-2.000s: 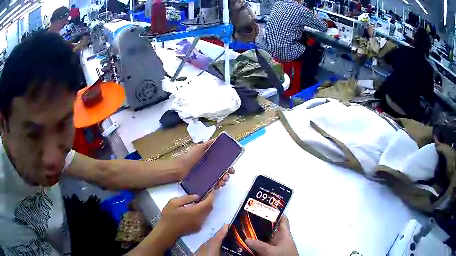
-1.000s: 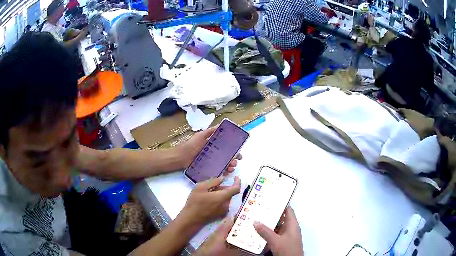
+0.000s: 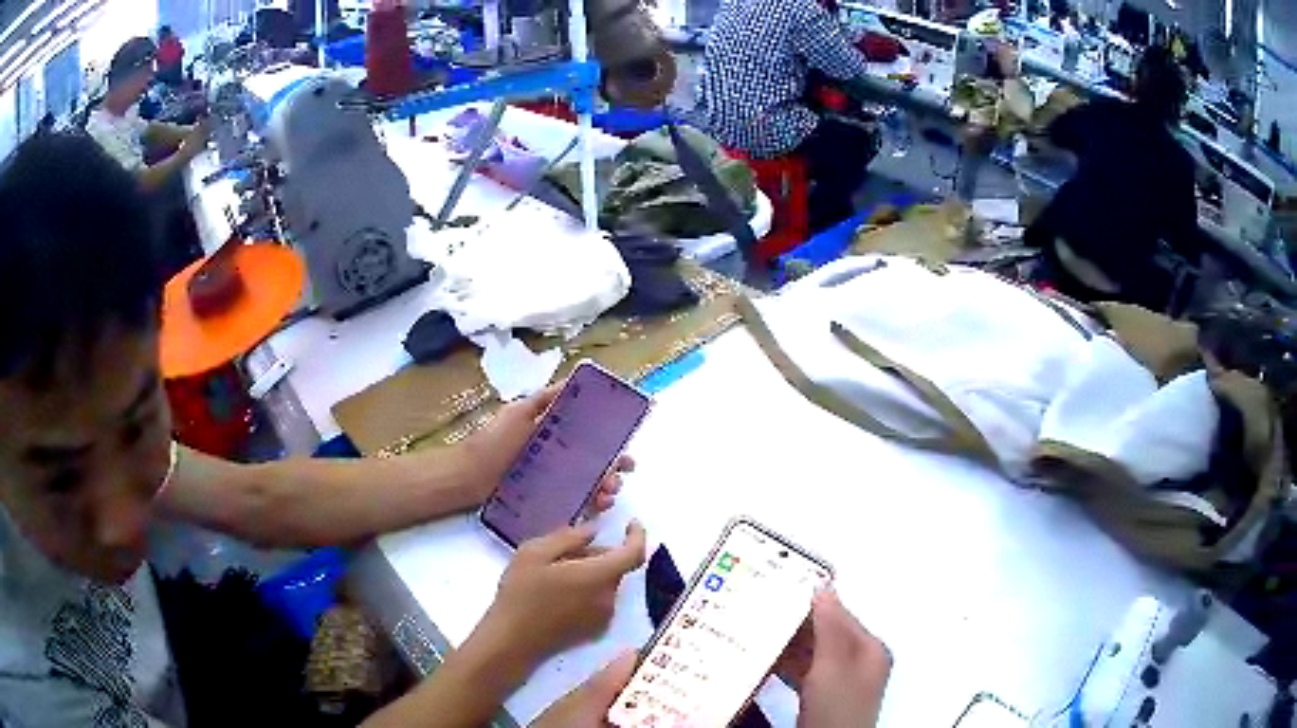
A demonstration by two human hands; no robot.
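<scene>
The wearer's smartphone point(image 3: 723, 633), with a bright white screen showing a list with small coloured icons, is held over the white table near the bottom centre. My right hand point(image 3: 842, 661) grips its right side. My left hand point(image 3: 590, 697) holds its lower left edge and is partly cut off by the picture's bottom. The other person's smartphone point(image 3: 566, 452), with a purplish screen, is held just beyond to the left by another person's hands. A small black strip point(image 3: 663, 583) lies on the table beside my phone.
A person leans in at the left. White cloth with brown edging point(image 3: 939, 356) lies on the table point(image 3: 854, 498) at the right. A cardboard sheet point(image 3: 413, 403) bears white scraps point(image 3: 526, 270). A grey machine head point(image 3: 339, 199) stands behind. Part of a white machine point(image 3: 1124, 668) shows lower right.
The wearer's phone screen went from a dark lock picture to a white list. My right thumb has moved off the screen to its edge. The view has shifted, moving the table things left.
</scene>
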